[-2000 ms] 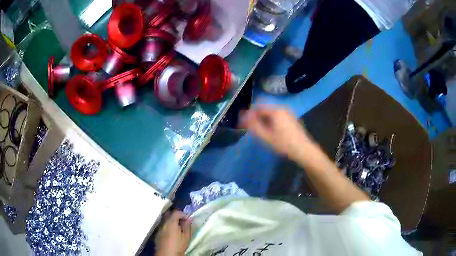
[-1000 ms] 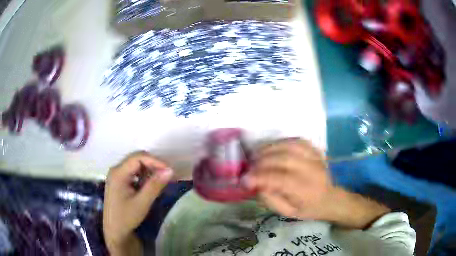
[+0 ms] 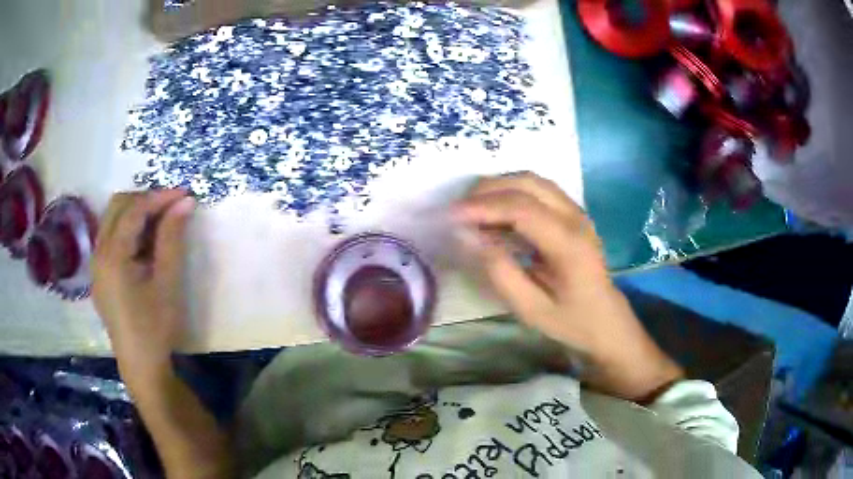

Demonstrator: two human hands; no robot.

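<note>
A plum flanged housing point(image 3: 379, 307) sits on the white board at its near edge, in front of my shirt, with its round opening facing up. No hand touches it. My left hand point(image 3: 140, 267) is at the left end of the pile of small silver nuts or washers point(image 3: 318, 103); its thumb and finger are curled close, and I cannot tell if they hold a piece. My right hand point(image 3: 547, 271) is right of the housing, fingers bent and apart, partly blurred, with nothing seen in it.
Set-aside plum housings point(image 3: 61, 245) stand at the board's left. Bright red flanged parts point(image 3: 625, 21) are heaped on the green surface point(image 3: 608, 168) at right, with clear plastic scraps point(image 3: 672, 224). Bagged dark parts point(image 3: 65, 421) lie below the edge at left. A cardboard edge point(image 3: 224, 14) is behind the pile.
The view has swung from the red parts to the board. The housing has left my right hand and now sits on the board. My left hand has moved left and up toward the pile.
</note>
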